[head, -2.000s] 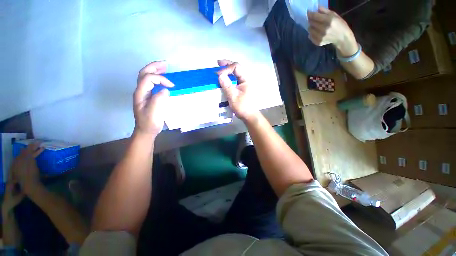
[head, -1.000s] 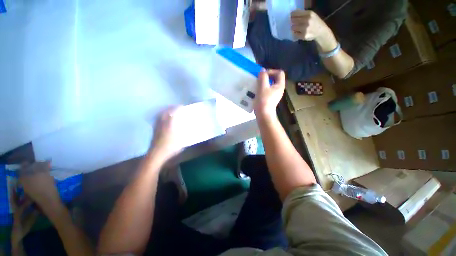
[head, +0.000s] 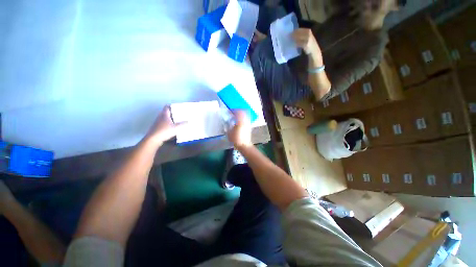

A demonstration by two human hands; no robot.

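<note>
An open white inner box (head: 197,116) lies over the bench's front edge, with a thin blue line along its lower edge. My left hand (head: 164,126) grips its left end. My right hand (head: 239,129) is at its right end, fingers closed on a small pale piece (head: 227,119) that is blurred; its shape cannot be told. A blue box or lid (head: 235,100) lies on the white-covered bench just behind my right hand, slanting towards the right edge.
Open blue and white cartons (head: 211,28) stand at the back of the bench. A blue box (head: 31,160) is at the far left. A seated person at the right holds a white card (head: 284,39). A phone (head: 294,111), white bag (head: 342,140) and bottle (head: 338,209) are at the right.
The blue-edged box has left my right hand, and a blue box or lid now lies on the bench. My right hand has come down to the white box. The view has shifted right.
</note>
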